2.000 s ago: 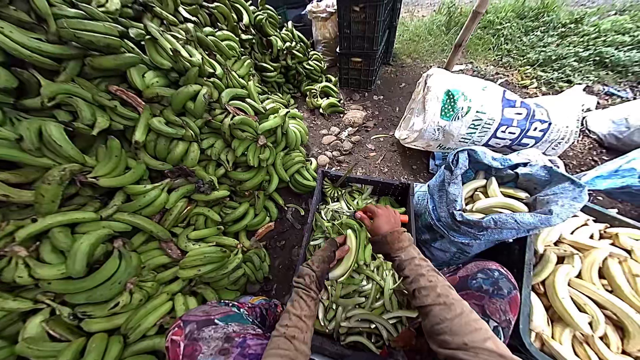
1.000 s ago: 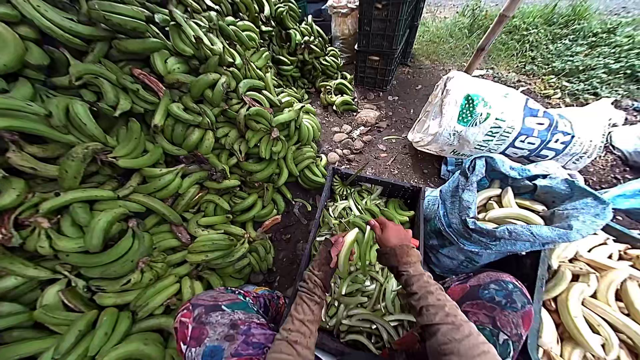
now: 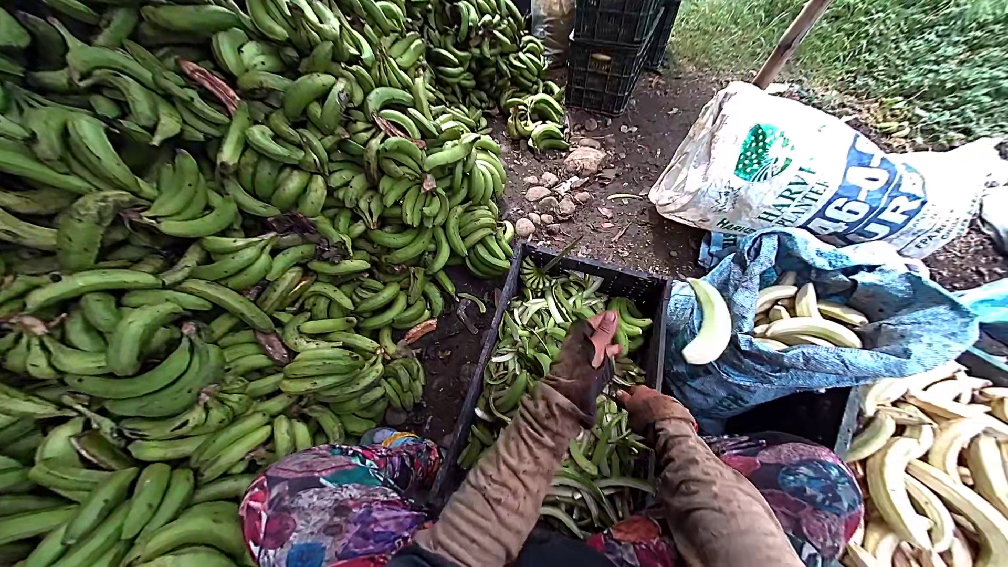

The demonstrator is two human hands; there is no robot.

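A peeled plantain (image 3: pixel 707 321) shows at the left rim of a blue woven sack (image 3: pixel 756 378), apart from both hands and seemingly in the air. The sack holds more peeled plantains (image 3: pixel 811 327). My left hand (image 3: pixel 597 346), partly wrapped in dark cloth, is over the black crate (image 3: pixel 490 346) with its fingers extended and nothing seen in them. Just beyond it lie green plantains (image 3: pixel 628 319). My right hand (image 3: pixel 652 407) is curled lower, above green peels (image 3: pixel 606 441) in that crate; what its fingers hold is hidden.
A large heap of unpeeled green plantains (image 3: pixel 228 315) fills the left side. At lower right a container holds peeled plantains (image 3: pixel 937 465). A white printed sack (image 3: pixel 795 165), stacked black crates (image 3: pixel 606 59), a wooden pole (image 3: pixel 791 39) and stones (image 3: pixel 584 161) are farther off.
The peeled plantain that was between my hands has left them and is at the blue sack. My hands have moved apart, the right one lower. The view has shifted somewhat.
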